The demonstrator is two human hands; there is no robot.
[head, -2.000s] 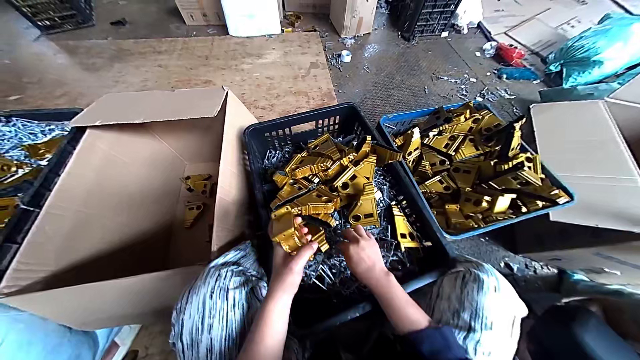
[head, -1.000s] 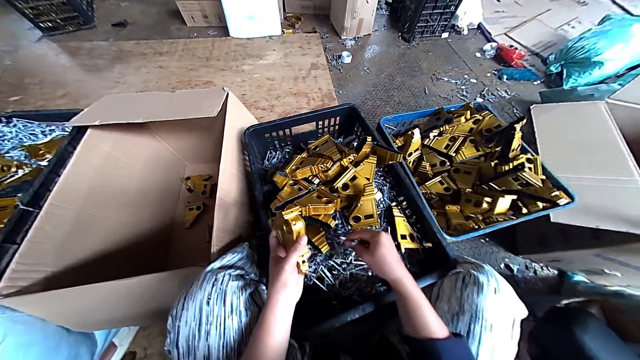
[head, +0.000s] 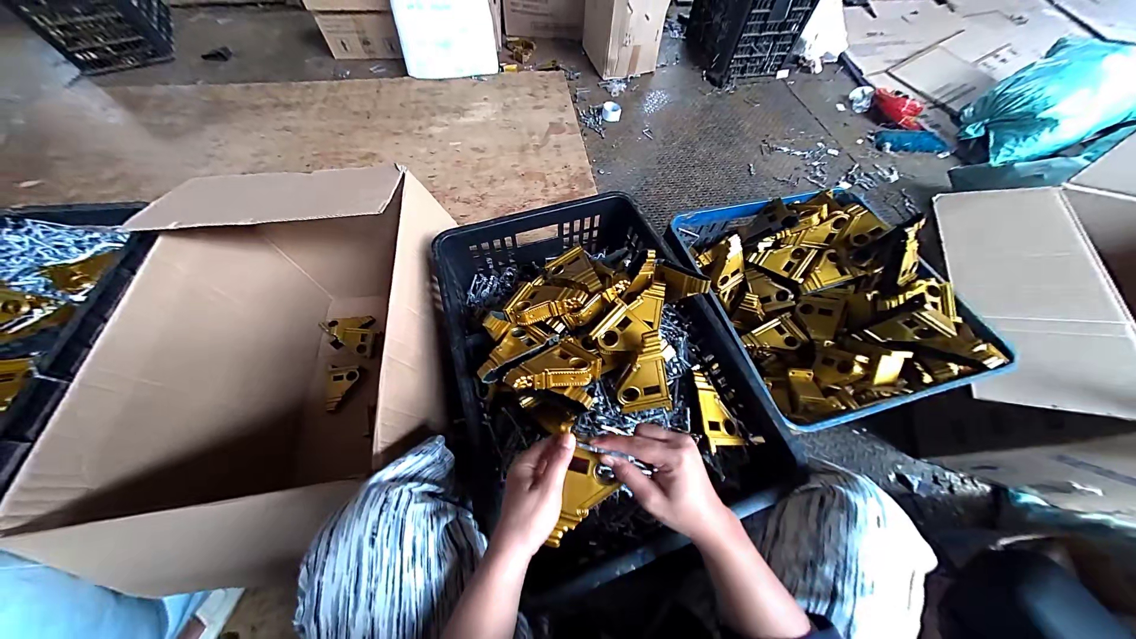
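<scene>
Over the near end of a black plastic crate (head: 621, 206), my left hand (head: 535, 486) grips a gold-coloured metal bracket (head: 587, 484) by its left edge. My right hand (head: 666, 470) pinches a small silvery metal piece (head: 612, 451) between thumb and fingers against the bracket's upper face; its exact shape is hard to tell. Beyond the hands, a heap of similar gold brackets (head: 626, 328) lies in the crate on many loose silvery screws or pins (head: 621, 413). One bracket (head: 717, 413) leans at the crate's right wall.
A blue-rimmed crate (head: 887, 410) full of gold brackets stands on the right. An open cardboard box (head: 204, 355) on the left holds a few brackets (head: 342, 383). Another crate (head: 71, 216) is at the far left, and a plywood sheet (head: 355, 133) lies beyond. My knees flank the middle crate.
My right hand has moved from the loose metal pieces to the bracket in my left hand. The bracket has been turned, its flat holed face now showing.
</scene>
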